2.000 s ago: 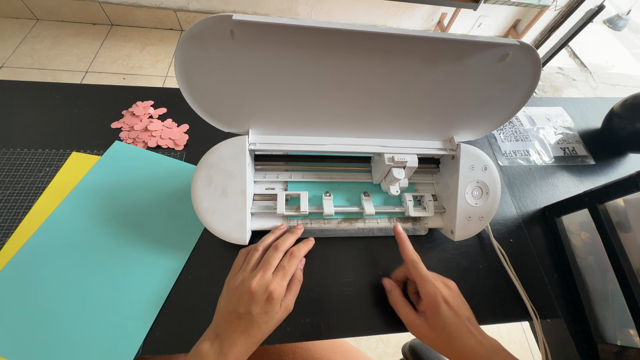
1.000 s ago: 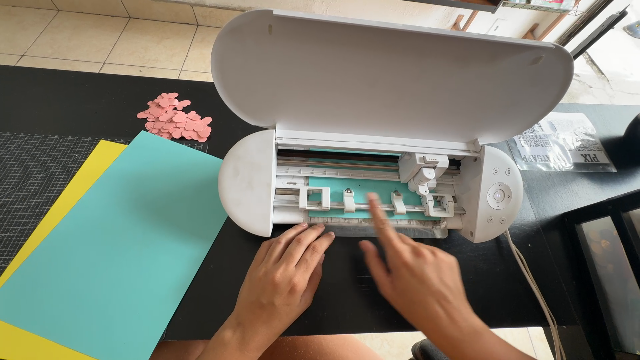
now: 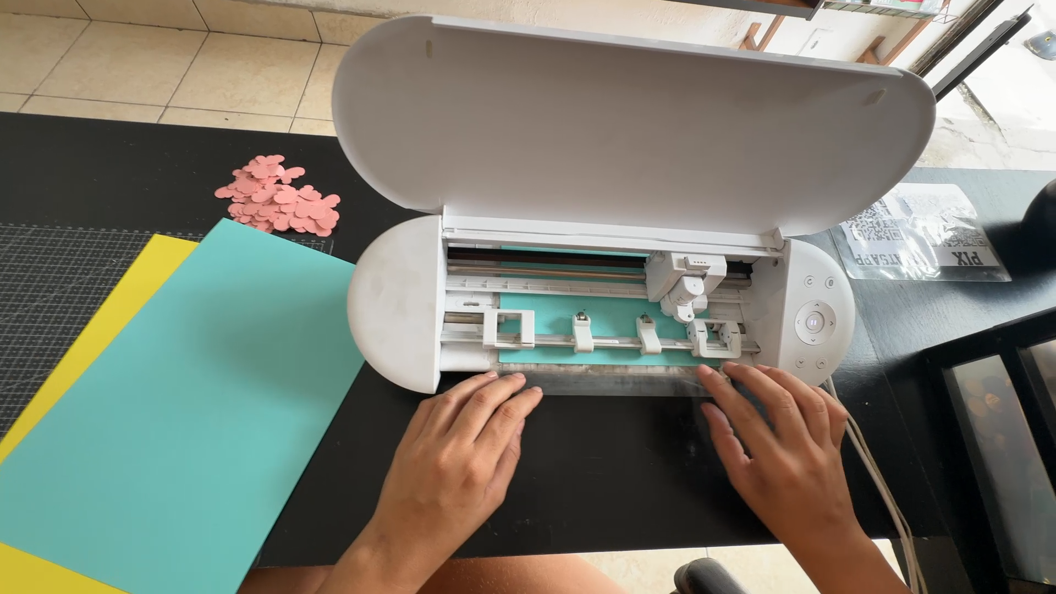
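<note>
A white cutting plotter (image 3: 394, 305) stands on the black table with its lid (image 3: 635, 124) raised. Inside it, a turquoise sheet (image 3: 561, 312) lies under the roller bar, on a clear-edged cutting mat (image 3: 610, 383) that sticks out at the front. The tool carriage (image 3: 686, 280) sits right of the middle. My left hand (image 3: 462, 462) rests its fingertips at the mat's front left edge. At the front right edge are the fingertips of my right hand (image 3: 780, 445). Both hands have their fingers apart and grip nothing.
Left of the machine a large turquoise sheet (image 3: 198, 396) overlaps a yellow sheet (image 3: 91, 346) and a gridded mat (image 3: 41, 289). Pink paper cutouts (image 3: 276, 198) lie behind. On the right are a clear plastic sleeve (image 3: 924, 235), cables (image 3: 874, 462) and a black-framed case (image 3: 990, 412).
My right hand, which pointed over the rollers a second ago, has moved right and down to the mat's front right corner. My left hand stays by the front left.
</note>
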